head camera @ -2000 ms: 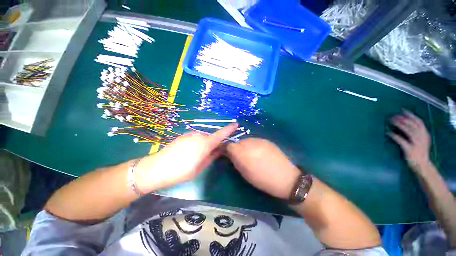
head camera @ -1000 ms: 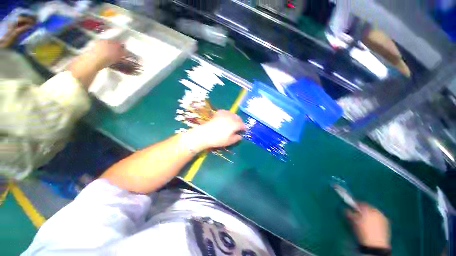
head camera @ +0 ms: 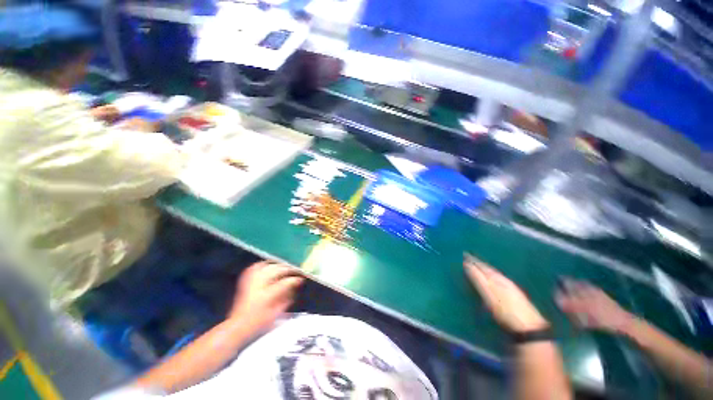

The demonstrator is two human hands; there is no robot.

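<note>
The view is blurred. My left hand (head camera: pixel 267 294) is half curled at the bench's front edge, below the coloured wire leads; nothing can be made out in it. My right hand (head camera: pixel 504 295), with a dark band at the wrist, is stretched over the green bench right of the blue wires, fingers extended, with nothing visible in it. The pile of leads with white heads and yellow and reddish wires (head camera: pixel 330 216) lies across the yellow line. Blue wires (head camera: pixel 397 224) lie below the blue tray (head camera: pixel 408 201). White sleeving tubes (head camera: pixel 319 170) lie above the coloured pile.
Another person's hand (head camera: pixel 592 305) is on the bench just right of mine. A person in pale clothing (head camera: pixel 86 164) sits at the left beside the compartment box (head camera: pixel 254 168). A second blue tray (head camera: pixel 453 187), clear bags (head camera: pixel 563 205) and a metal rail are behind.
The view has swung up and left. My left hand has left the coloured pile and drawn back to the bench edge. My right hand now shows extended; the pale item by it is no longer visible.
</note>
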